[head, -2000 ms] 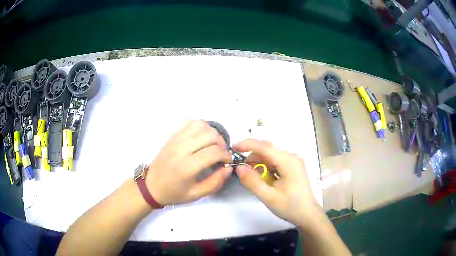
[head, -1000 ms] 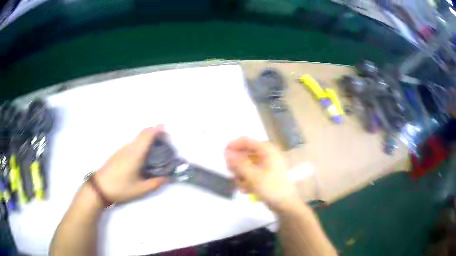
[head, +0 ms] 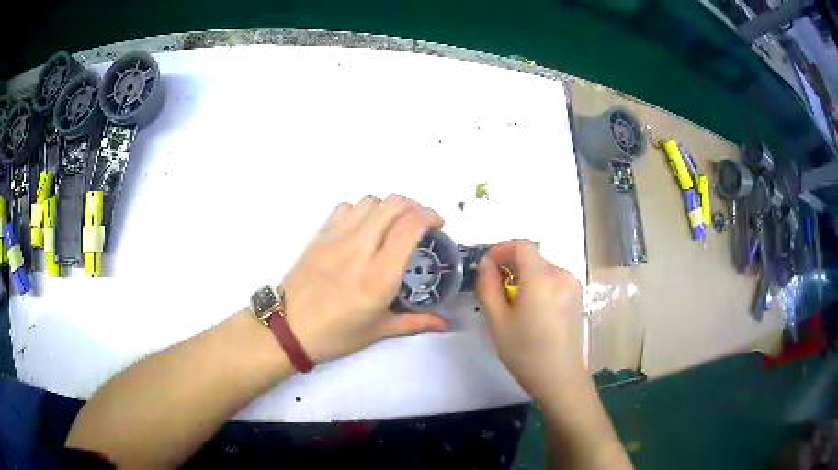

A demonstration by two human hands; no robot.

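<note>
A dark grey fan body (head: pixel 429 271) lies on the white sheet, its round spoked head facing up and its handle pointing right. My left hand (head: pixel 363 275) grips the round head from the left. My right hand (head: pixel 533 307) is over the handle and pinches a yellow battery cell (head: pixel 511 288) near its end. Thin wires show at the cell's end. Most of the cell and handle are hidden by my right hand.
Units with yellow and purple cells (head: pixel 94 220) stand fanned at the left. On the cardboard (head: pixel 680 303) at right lie a grey fan body (head: pixel 628 211), loose cells (head: pixel 680 170) and a heap of grey housings (head: pixel 758 202). Small scraps (head: pixel 482 191) lie on the sheet.
The view swung right and came back. The fan body, earlier mostly hidden under both hands, now shows its head face-up in my left hand. My right hand is back over the handle.
</note>
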